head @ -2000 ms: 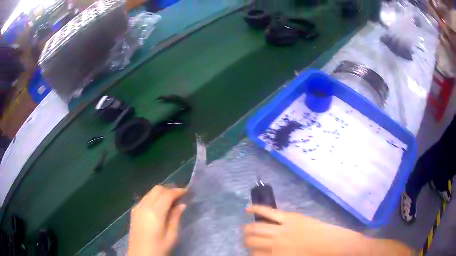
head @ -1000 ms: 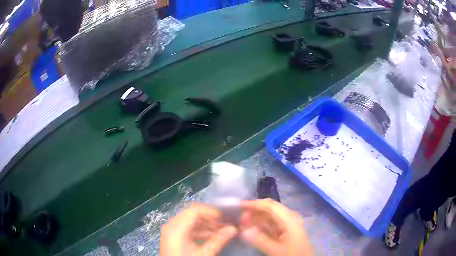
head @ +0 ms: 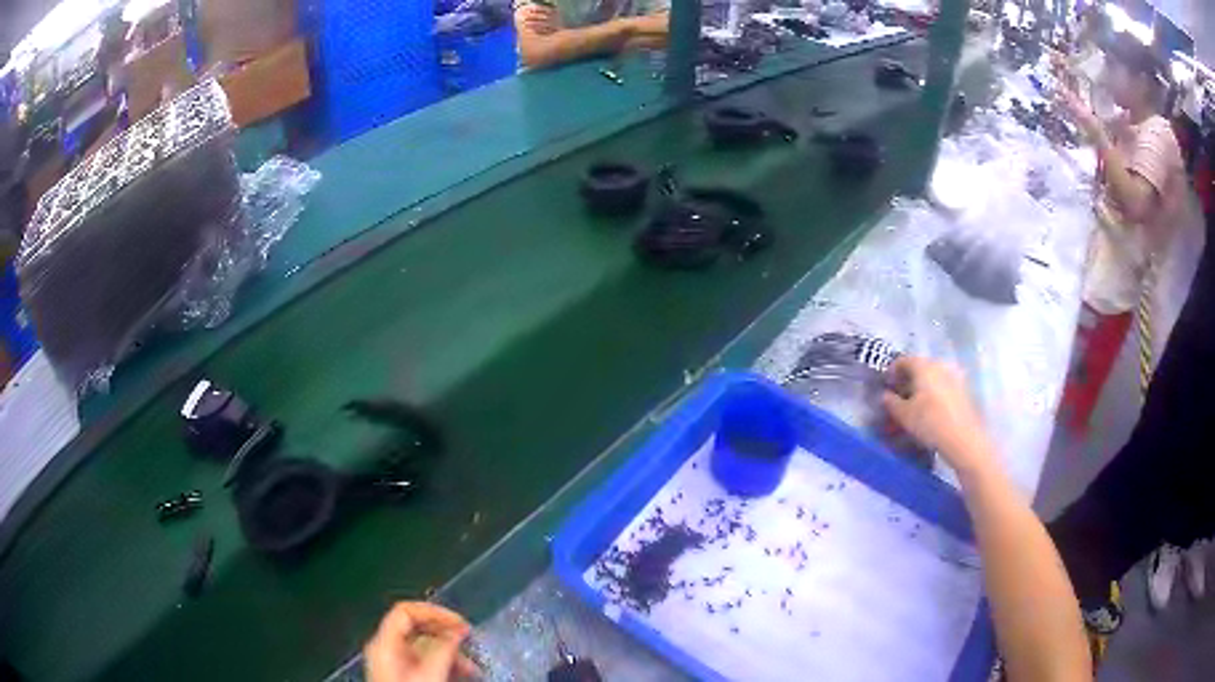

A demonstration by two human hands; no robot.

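My right hand is at the stack of silver metal headbands, its fingers bent over the stack's right part. Whether they grip a band is hidden. My left hand is at the bottom edge, partly cut off, its fingers loosely curled and nothing seen in them. The black screwdriver lies between my left hand and the tray, mostly cut off. The blue tray has a white bottom with scattered black screws and a small blue cup in its far corner.
Black headphone parts lie on the green belt, with more cups farther along. A wrapped grey block stands beyond the belt. A clear plastic bag lies on the bench. A person stands at right; another's forearms show across the belt.
My hands were together on a whitish item; they are now apart. My right hand has moved over the tray to the headband stack, my left down and left. The view has shifted.
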